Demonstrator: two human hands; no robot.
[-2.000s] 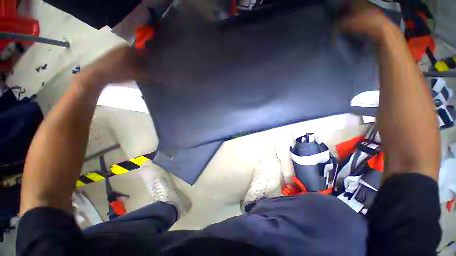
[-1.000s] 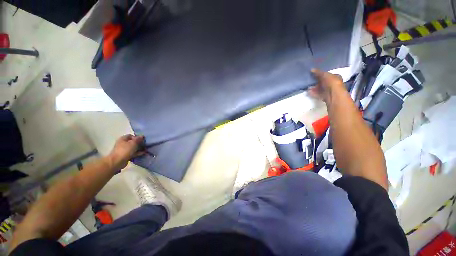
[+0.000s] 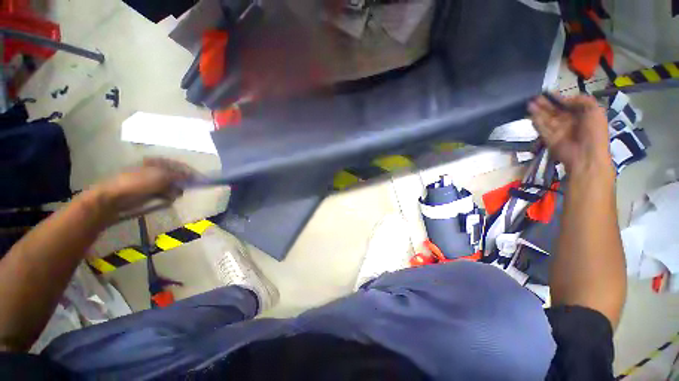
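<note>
A large dark grey cut panel (image 3: 372,139) is stretched between my two hands, its near edge raised and blurred by motion. My left hand (image 3: 152,186) is blurred and holds the panel's left end. My right hand (image 3: 572,128) is at its right end, palm showing, with the cloth at thumb and fingertips. More dark grey cloth (image 3: 495,56) lies beyond it. A dark grey corner piece (image 3: 277,222) lies flat on the floor below the panel, near my left shoe.
A tied grey roll (image 3: 449,219) stands near my right leg, beside bundles with orange-red strips (image 3: 542,205). A white strip (image 3: 168,132) lies left. Black-and-yellow tape (image 3: 179,236) crosses the floor. White scraps (image 3: 655,227) lie far right. Dark cloth (image 3: 33,165) is piled at left.
The panel's near edge has been lifted and pulled into a narrow taut band between my hands, uncovering white and reddish items beyond. My left hand has risen to the left; my right hand has moved right.
</note>
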